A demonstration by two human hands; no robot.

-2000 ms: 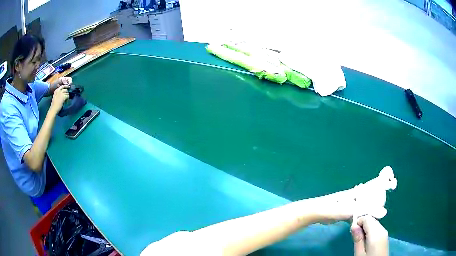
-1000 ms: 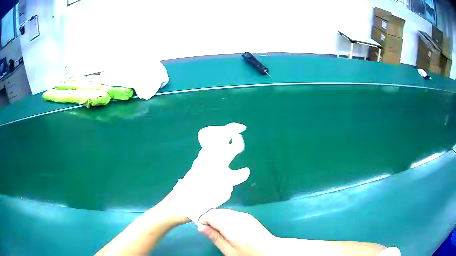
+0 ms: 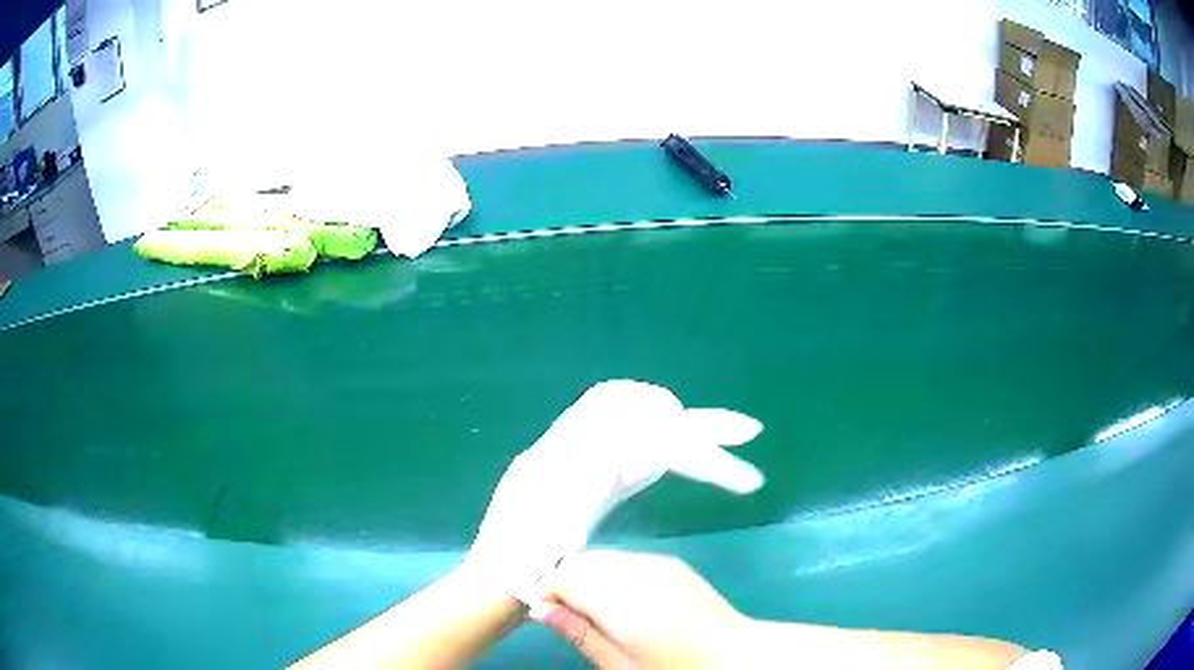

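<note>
A thin white cloth glove (image 3: 557, 491) covers my left hand (image 3: 615, 452) from fingers to wrist. The gloved hand is raised over the green mat, with two fingertips pointing right and a gap between them. It holds nothing that I can see. My bare right hand (image 3: 642, 602) is at the left wrist, its thumb and fingers pinching the glove's cuff. The other fingers of the left hand are bent or merge in the bright white.
The green table mat (image 3: 851, 340) spans the view. A bright green bundle (image 3: 223, 249) and a crumpled white cloth (image 3: 419, 216) lie at its far left. A black handheld item (image 3: 697, 166) lies at the far edge, a small white-and-dark item (image 3: 1129, 196) far right. Cardboard boxes (image 3: 1034, 105) stand behind.
The view has turned right, away from the seated person. The gloved left hand has changed from spread, bent fingers to two fingers pointing right. The right hand keeps its pinch at the cuff.
</note>
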